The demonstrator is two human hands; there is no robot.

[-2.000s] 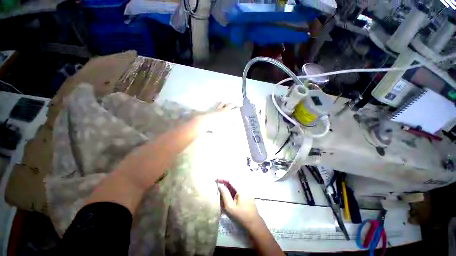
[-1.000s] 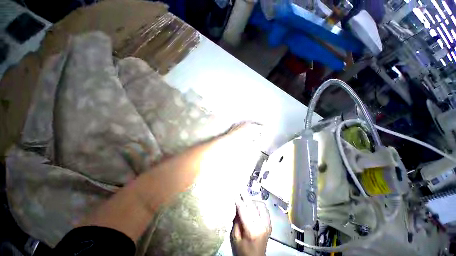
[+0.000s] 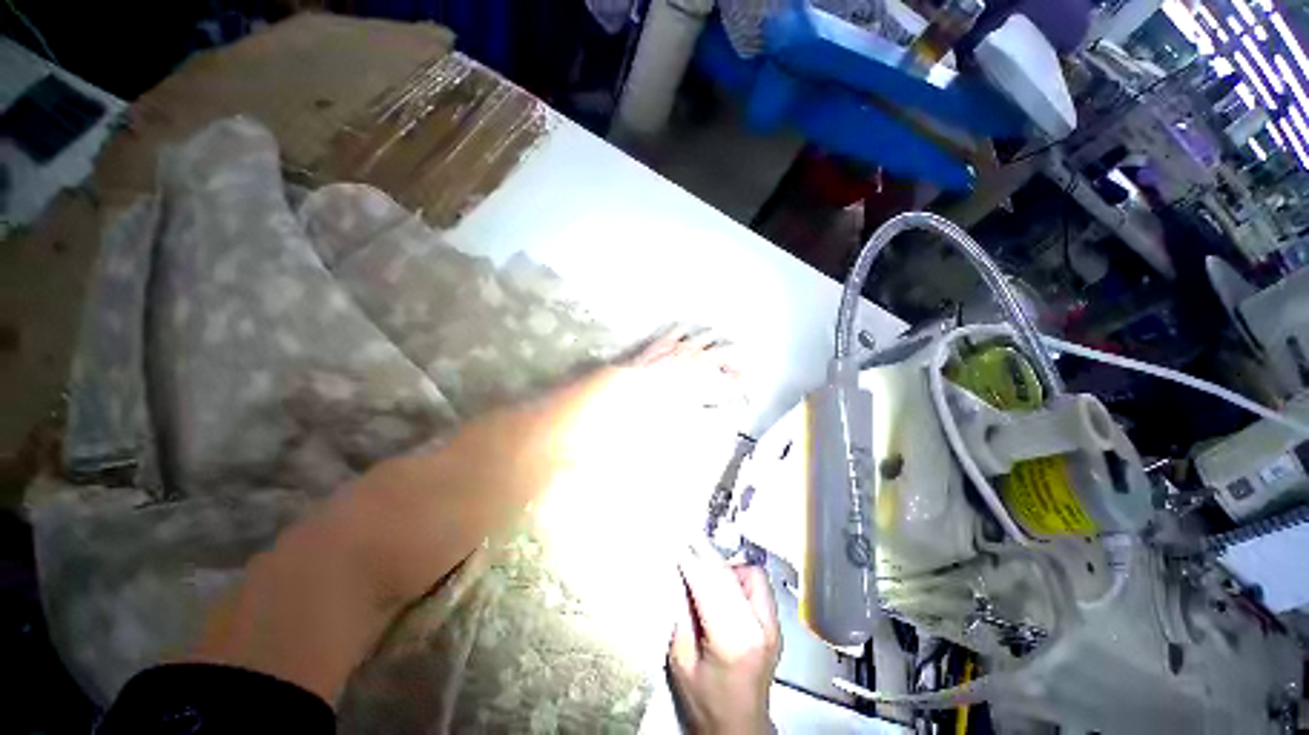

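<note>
The large beige-grey mottled fabric piece [image 3: 273, 330] lies in folds over the left and middle of the table. My left hand [image 3: 675, 376] lies beyond it near the machine head, washed out by the lamp's glare, fingers spread; what is under it is hidden. My right hand [image 3: 729, 632] is at the fabric's right edge, just in front of the needle area [image 3: 729, 503], thumb and finger close together; glare hides whether something is between them. The sewing machine head [image 3: 919, 474] stands right of both hands.
The grey lamp wand [image 3: 840, 517] hangs over the machine head on its clear flexible neck [image 3: 919, 227]. Brown cardboard [image 3: 323, 72] lies under the fabric at left. A yellow-labelled can [image 3: 1048, 495] sits on the machine. A notebook [image 3: 1270, 560] is at far right.
Compared with two seconds ago, the view has tilted and moved closer to the machine. My right hand has moved up to the needle area. In the last second little has changed.
</note>
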